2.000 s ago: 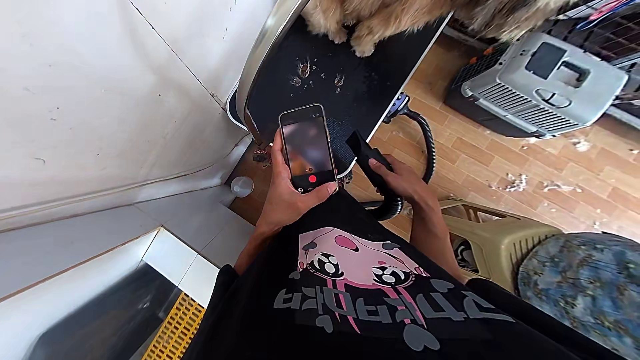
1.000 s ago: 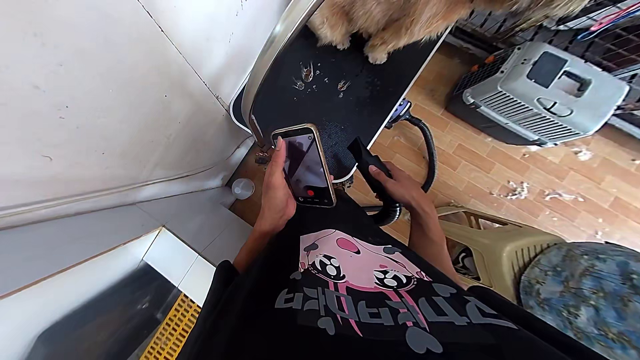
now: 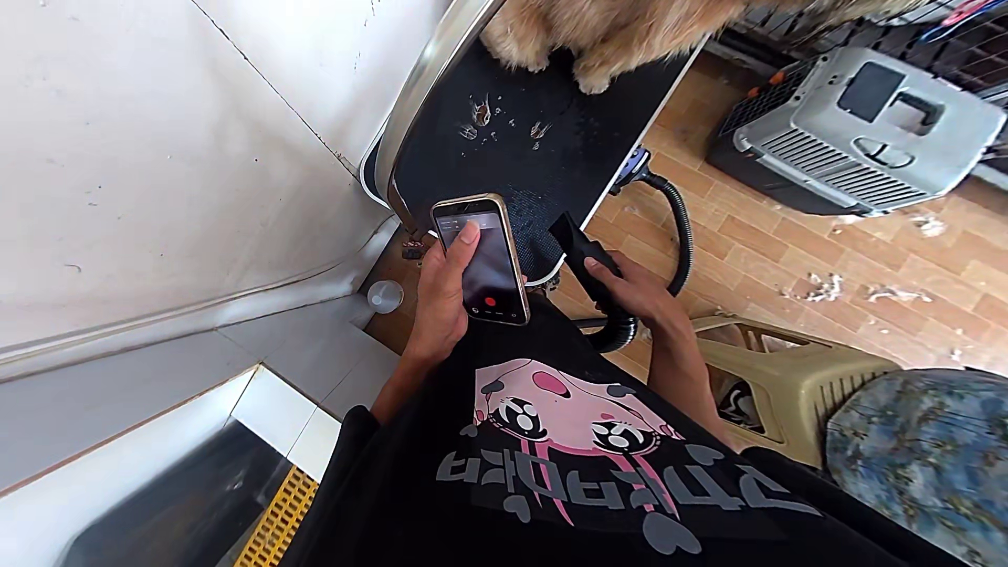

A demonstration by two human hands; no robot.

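My left hand (image 3: 445,295) holds a smartphone (image 3: 494,272) upright, its thumb lying on the upper part of the screen, where a red button shows near the bottom. To the right, my right hand (image 3: 630,287) grips the black nozzle (image 3: 579,252) of a pet dryer hose (image 3: 681,228). The nozzle points up and left, close to the near edge of a black grooming table (image 3: 528,181). At the table's far end stands a dog with tan fur (image 3: 622,31); only its legs and lower body show. Small clumps of fur or debris (image 3: 482,114) lie on the tabletop.
A curved metal bar (image 3: 417,94) runs along the table's left side by the white wall (image 3: 181,157). A grey pet carrier (image 3: 874,134) and fur tufts (image 3: 823,287) are on the floor at right. Nearer are a beige plastic carrier (image 3: 819,370), a round patterned cushion (image 3: 929,457) and a plastic cup (image 3: 385,297).
My left thumb has moved from the phone's left edge onto its upper screen. The phone was lower on its tilt and its angle has shifted slightly. My right hand keeps its hold on the nozzle.
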